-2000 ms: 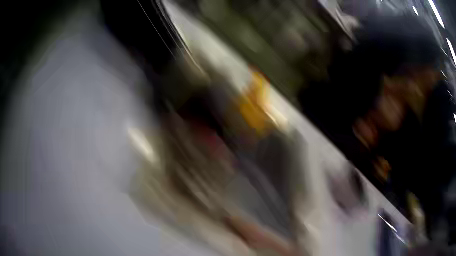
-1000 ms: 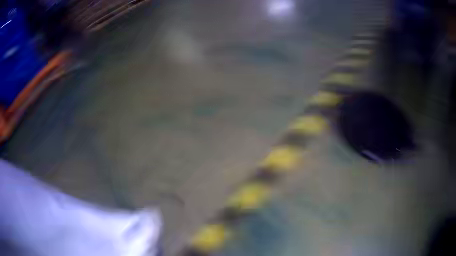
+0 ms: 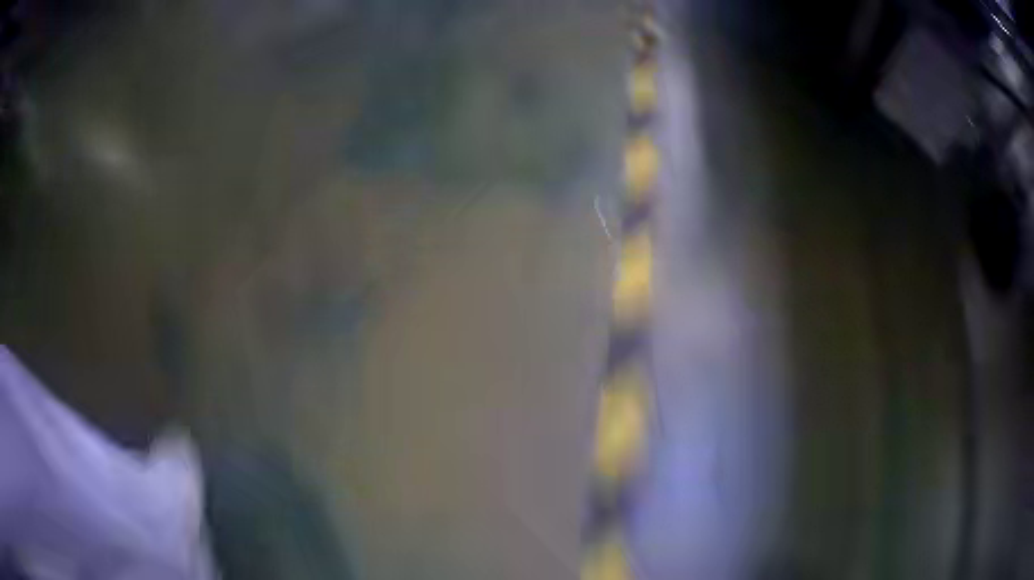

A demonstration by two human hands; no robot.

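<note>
The view is badly blurred. No hand can be made out, and no held thing shows. A pale whitish-lilac cloth shape (image 3: pixel 96 499), perhaps a sleeve or garment, fills the lower left corner. Nearest in front is the grey-green floor (image 3: pixel 454 340) with yellow-black striped floor tape (image 3: pixel 633 278) running from the top to the bottom edge, right of centre.
A pale bluish blurred band (image 3: pixel 709 397) lies just right of the tape. Dark shapes stand along the right side, with a greyish flat patch (image 3: pixel 930 96) and a black rounded thing (image 3: pixel 996 232) at upper right; I cannot tell what they are.
The tape has swung from slanting to nearly upright in the picture. The dark oval thing on the right and the blue and orange things at upper left are gone. The pale cloth shows less.
</note>
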